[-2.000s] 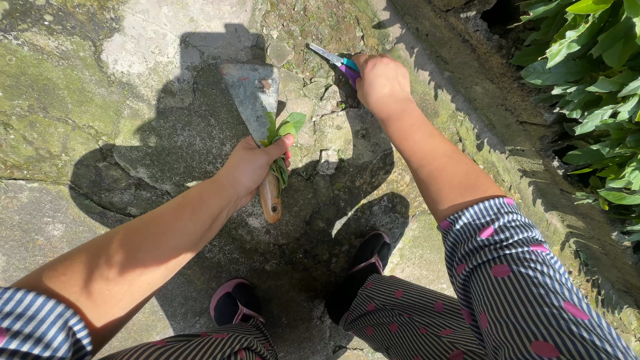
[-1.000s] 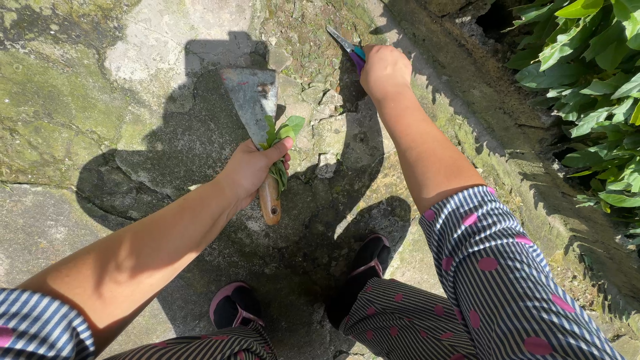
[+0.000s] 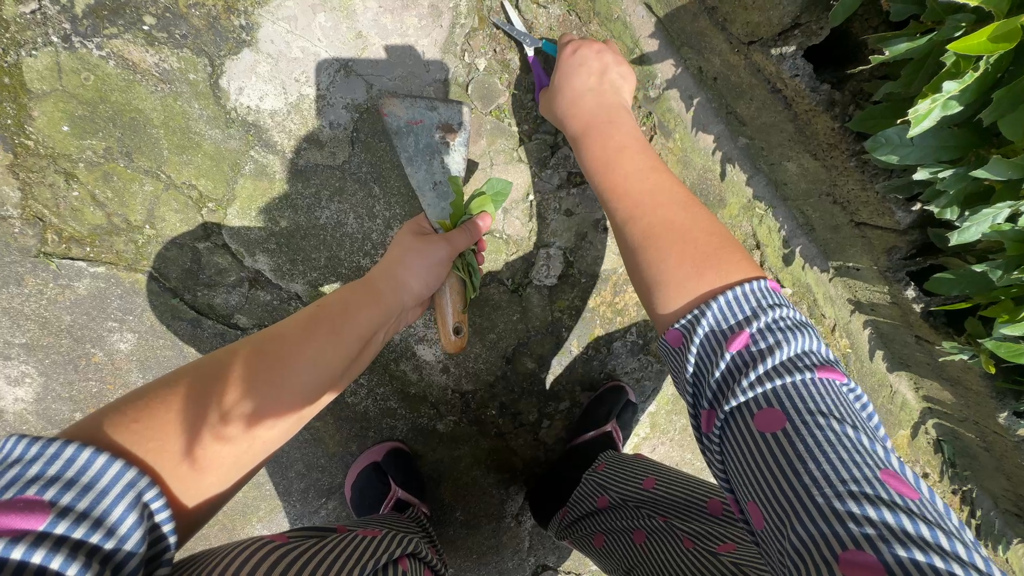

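Observation:
Near the middle, my left hand (image 3: 428, 260) is closed around the wooden handle (image 3: 451, 314) of a putty knife and a small bunch of green leaves (image 3: 485, 200). The worn, flat metal blade (image 3: 432, 144) of the putty knife points up and away from me. Farther off at the top, my right hand (image 3: 590, 80) grips a pair of scissors (image 3: 528, 44) with purple and teal handles. Their blades are spread apart and point to the upper left above the ground. My fingers on the scissors are partly hidden behind the back of the hand.
Cracked, mossy concrete ground (image 3: 120, 152) lies beneath my hands. A low concrete ledge (image 3: 808, 184) runs down the right side, with a leafy green shrub (image 3: 952, 152) beyond it. My feet in flip-flops (image 3: 388, 480) are at the bottom. A loose-looking stone (image 3: 548, 266) lies right of the leaves.
My right hand has moved a little farther away with the scissors, whose blades have spread apart. My left hand keeps its hold on the putty knife and leaves.

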